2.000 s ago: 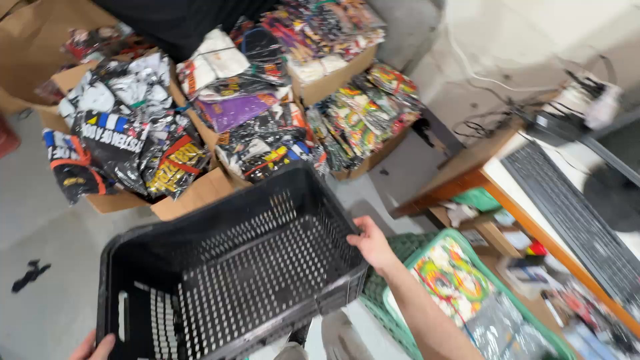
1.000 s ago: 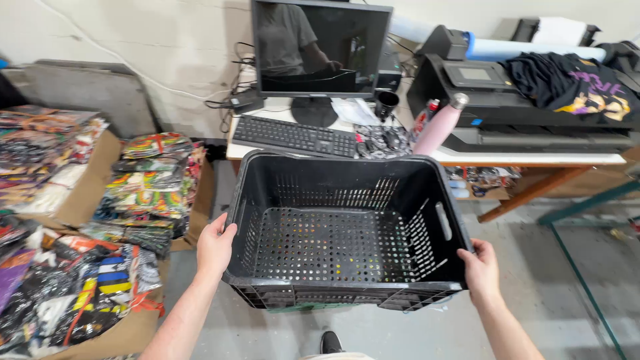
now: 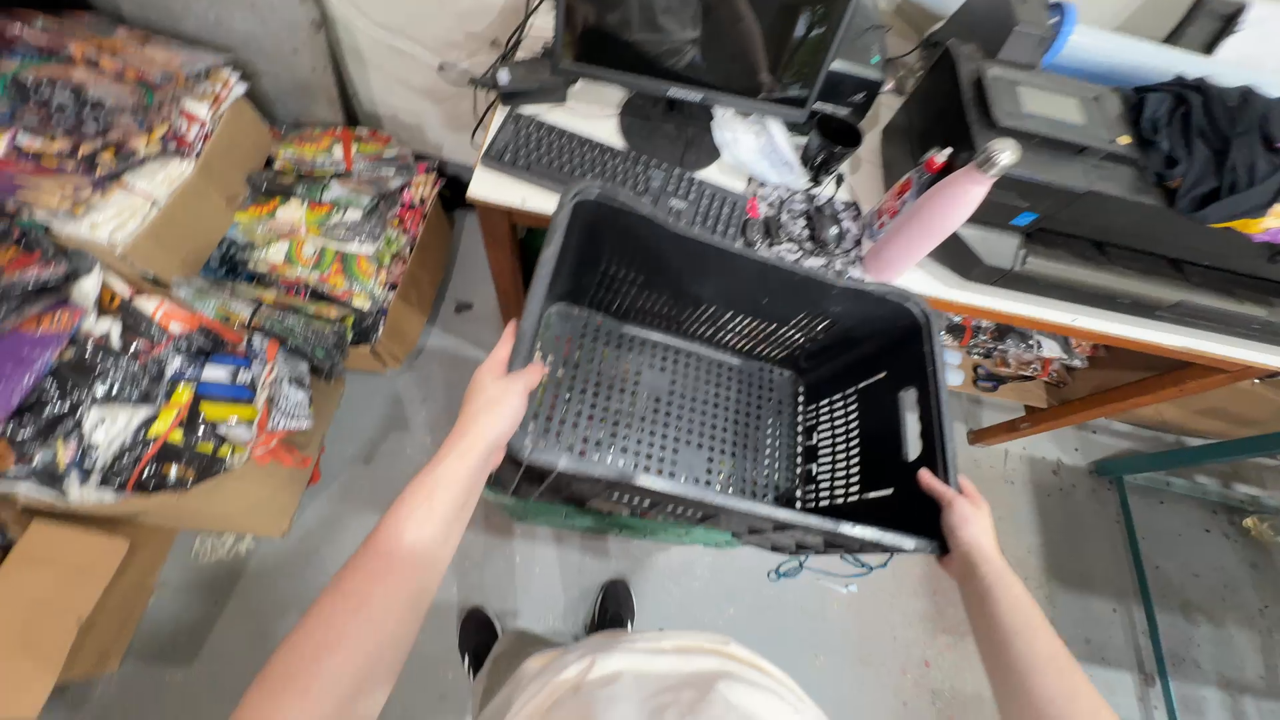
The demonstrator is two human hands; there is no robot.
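Observation:
An empty black perforated plastic crate [image 3: 660, 400] is held between my two hands, tilted so that its inside shows. My left hand [image 3: 497, 395] grips the rim at its left end, thumb over the edge. At the opposite end, my right hand [image 3: 955, 515] holds the near right corner, below the slot handle. Part of a green crate [image 3: 610, 525] shows beneath the near side of the black one. Just beyond the far rim lie a black keyboard [image 3: 620, 175] and a pink bottle [image 3: 940, 225] on the white desk.
Cardboard boxes [image 3: 400, 310] of bagged garments line the left. A monitor [image 3: 700, 45] and a printer [image 3: 1090, 200] with a dark garment [image 3: 1215, 150] stand on the desk. A teal metal frame [image 3: 1190, 455] is at the right; blue cord [image 3: 830, 568] lies on the floor.
The view has swung from the garment boxes to the desk. Both hands have kept hold of the black crate, which is now more tilted, its right end lower in view than a second ago.

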